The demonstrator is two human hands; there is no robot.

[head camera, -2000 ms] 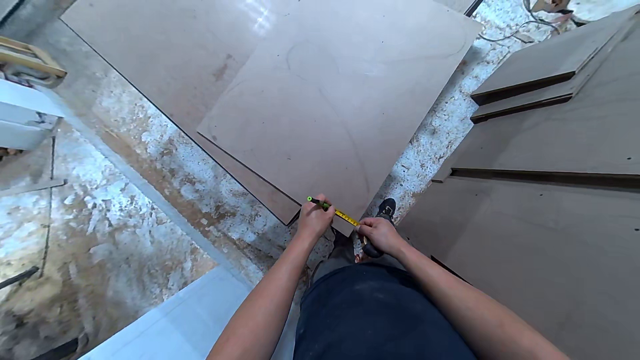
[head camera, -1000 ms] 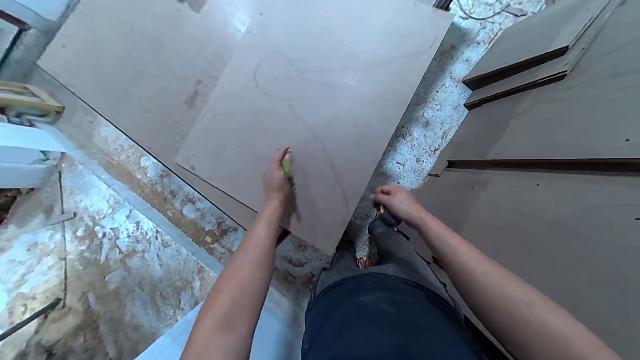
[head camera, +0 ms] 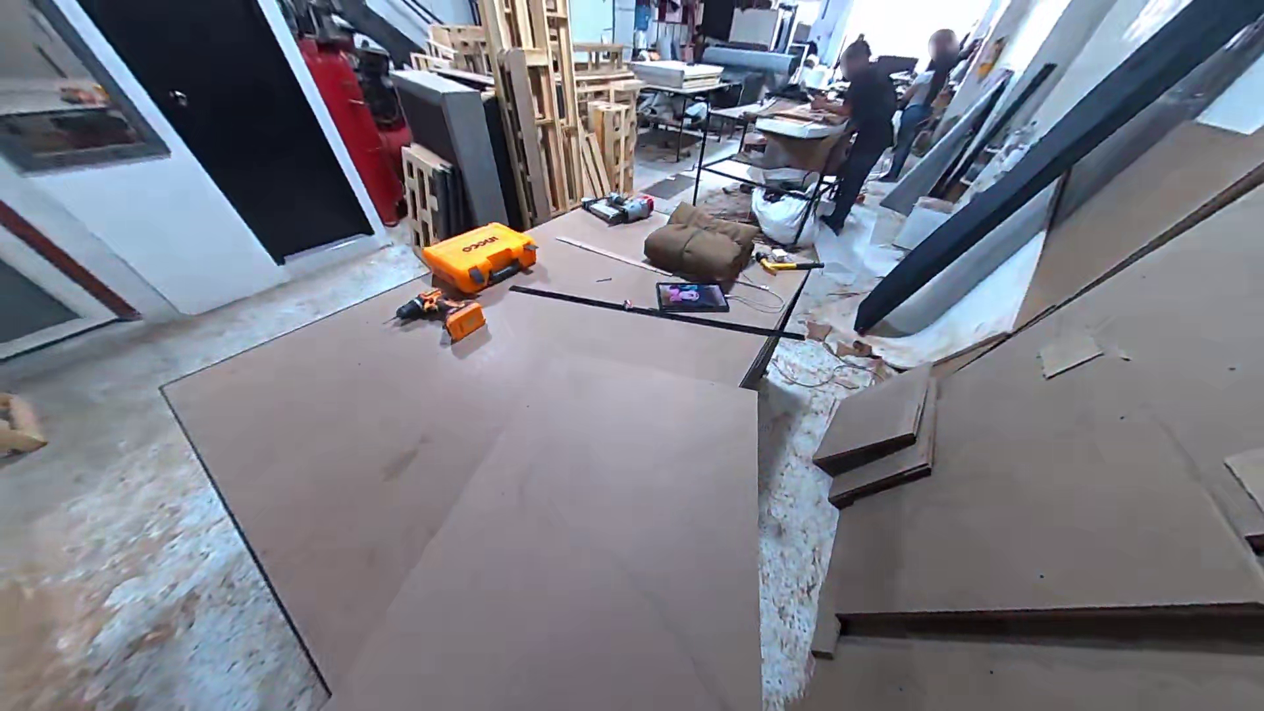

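Note:
Neither of my hands shows in the head view now. A large flat brown board [head camera: 612,513] lies on top of another wide board [head camera: 326,415] in front of me. Toward their far side are an orange and black cordless drill [head camera: 427,306], an orange battery [head camera: 464,320] and an orange INGCO tool case [head camera: 480,257]. A long thin black strip [head camera: 652,310] crosses the surface, with a tablet [head camera: 692,297] just beyond it. Behind the tablet sit a folded brown cloth bundle [head camera: 699,243] and a yellow-handled hammer [head camera: 790,265]. A nail gun [head camera: 619,207] lies at the far edge.
More boards [head camera: 1037,533] are stacked at the right, with small pieces [head camera: 874,420] on them. A debris-strewn floor gap [head camera: 785,553] runs between the stacks. Wooden frames [head camera: 538,109] and a red tank [head camera: 346,128] stand behind. Two people [head camera: 867,118] are at the back right.
The view has swung up toward the far workshop. Both hands have left it; earlier they held a yellow tape measure between them, then moved apart, the left with a green object over the board.

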